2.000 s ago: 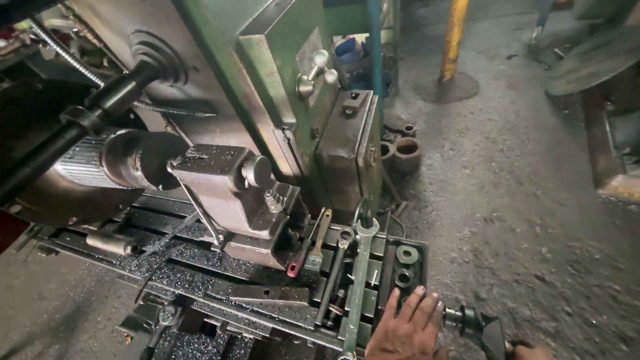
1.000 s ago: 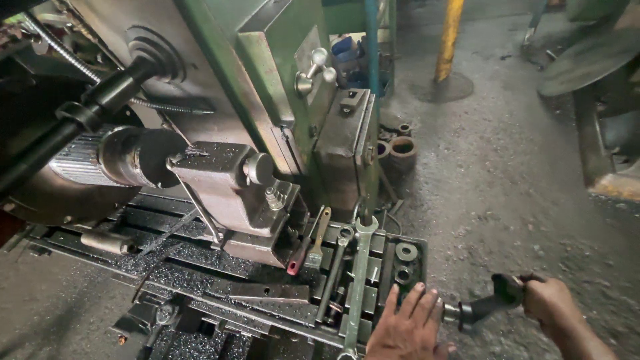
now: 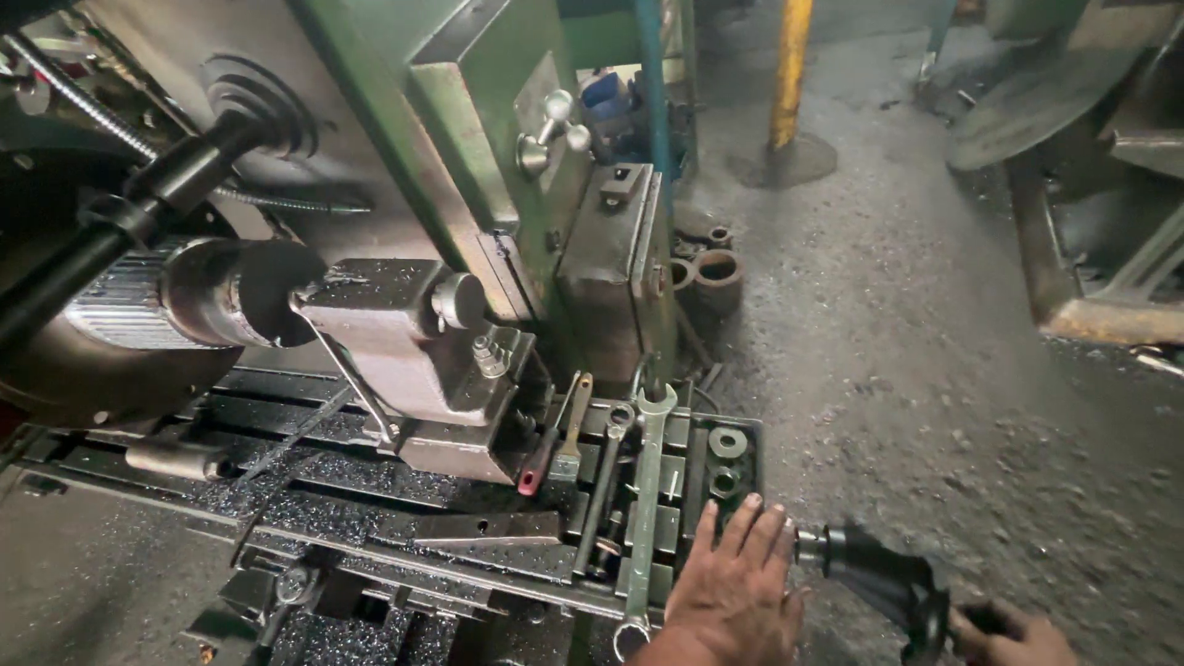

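Observation:
My left hand (image 3: 740, 592) lies flat with fingers apart on the right end of the milling machine table (image 3: 546, 592). Beyond the table end, my right hand (image 3: 1013, 638) is at the outer end of a black hand crank (image 3: 879, 573), its fingers curled round the grip, partly cut off by the frame. Left of my left hand lie a large combination wrench (image 3: 647, 499), a smaller wrench (image 3: 601, 499), a brush (image 3: 573, 430) and a red-handled screwdriver (image 3: 546, 453). Metal rings (image 3: 728, 444) sit in the end tray. A tailstock (image 3: 388, 342) meets a splined or toothed workpiece (image 3: 139, 296).
Metal chips and a flat tapered bar (image 3: 490, 528) lie on the table. A black arbor (image 3: 139, 217) crosses above the workpiece. Behind stand the green machine column (image 3: 388, 111), pipe rings (image 3: 717, 268) on the floor and a yellow post (image 3: 791, 74).
The crank and my right hand have changed position around its axis: low two seconds ago, higher one second ago, now low again. My left hand has stayed on the table end.

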